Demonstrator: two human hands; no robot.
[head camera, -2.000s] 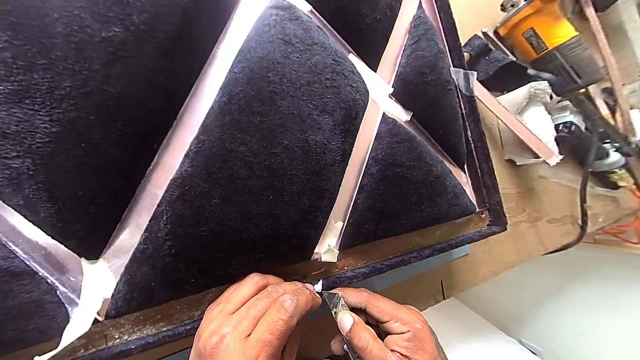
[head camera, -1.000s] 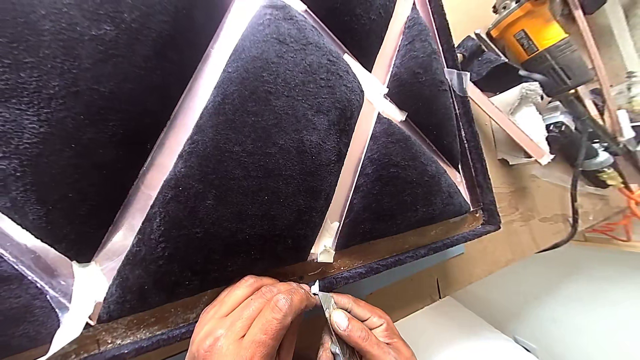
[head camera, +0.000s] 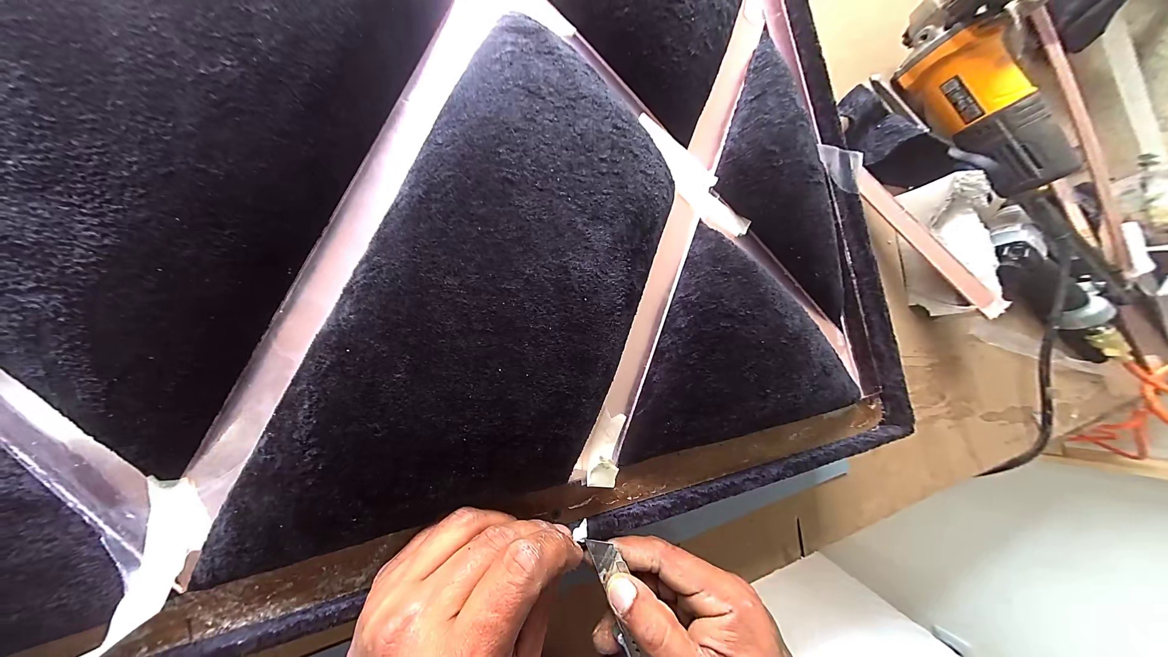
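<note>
A panel padded in dark plush fabric (head camera: 511, 274) fills most of the view, crossed by pinkish shiny strips (head camera: 648, 328) with masking tape (head camera: 602, 461) at ends and crossings. Along its lower edge runs a brown channel (head camera: 721, 465) beside a fabric-covered border (head camera: 757, 484). My left hand (head camera: 474, 584) grips the border at the bottom centre, fingertips pinched near a small white piece (head camera: 580, 530). Just right of it, my right hand (head camera: 698, 598) holds a utility knife (head camera: 606, 558), its blade tip close to the white piece and left fingertips. Whether the blade touches is unclear.
At the upper right lie a yellow and black power tool (head camera: 972, 78), a black cable (head camera: 1049, 383), another pinkish strip (head camera: 931, 246), and an orange cord (head camera: 1136, 429) on a brown surface (head camera: 967, 392). A white sheet or board (head camera: 830, 607) is below right of the panel.
The knife stands more upright than two seconds ago, and my right hand has shifted slightly left. My left hand stays at the border.
</note>
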